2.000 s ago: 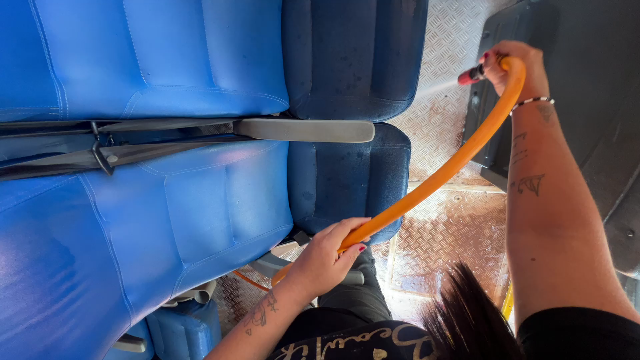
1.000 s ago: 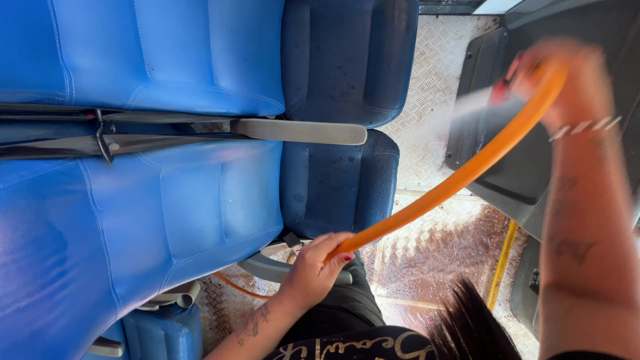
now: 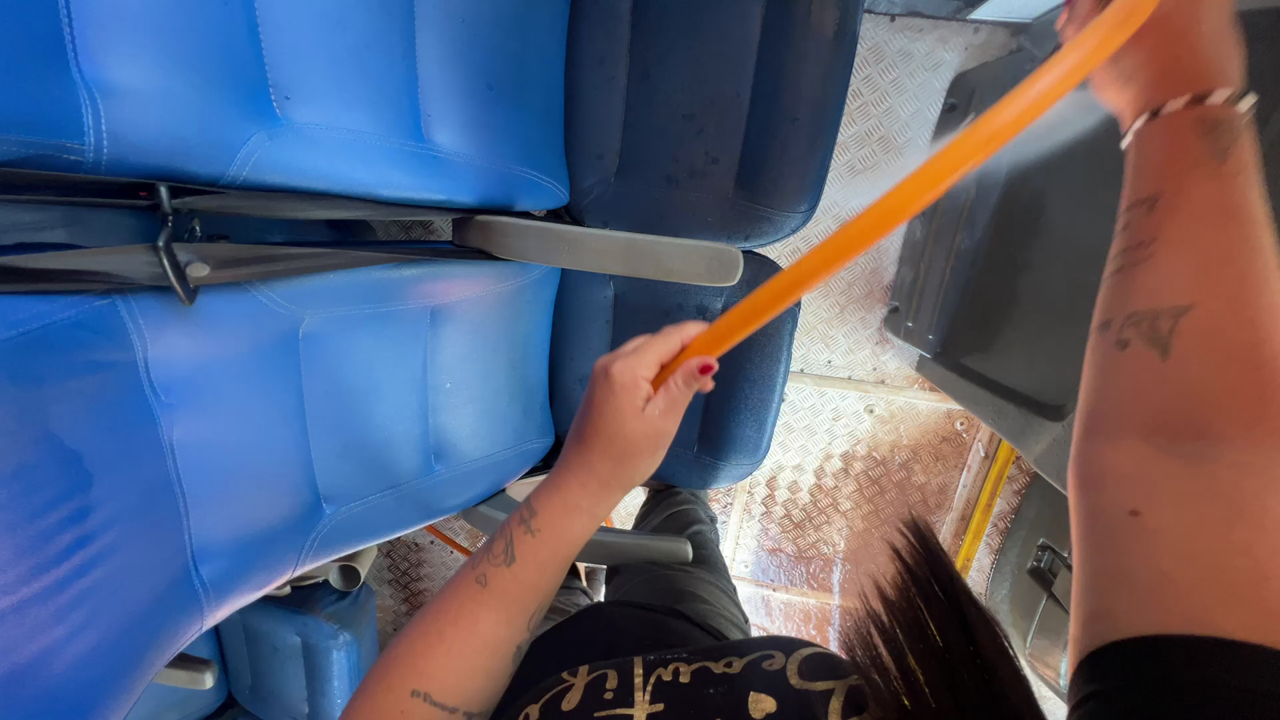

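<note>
An orange hose [image 3: 900,205] runs diagonally from the lower middle to the top right. My left hand [image 3: 645,400] is closed around it in front of the lower dark blue seat cushion. At the top right edge, my right hand [image 3: 1165,60] grips the hose near its end, partly cut off by the frame. The nozzle is mostly hidden; a faint spray of water shows left of that hand, over the dark panel and metal floor. A thinner stretch of orange hose [image 3: 448,540] lies low, behind my left forearm.
Blue seats [image 3: 430,390] with dark blue cushions [image 3: 700,120] fill the left and centre. A grey armrest [image 3: 610,250] juts out between them. Wet tread-plate floor [image 3: 860,450] with a yellow strip [image 3: 985,505] lies beyond. A dark grey panel [image 3: 1000,240] stands at the right.
My right hand has moved up and right with the hose end, toward the top edge. My left hand still holds the hose, which is now straighter. The spray has moved off its earlier spot.
</note>
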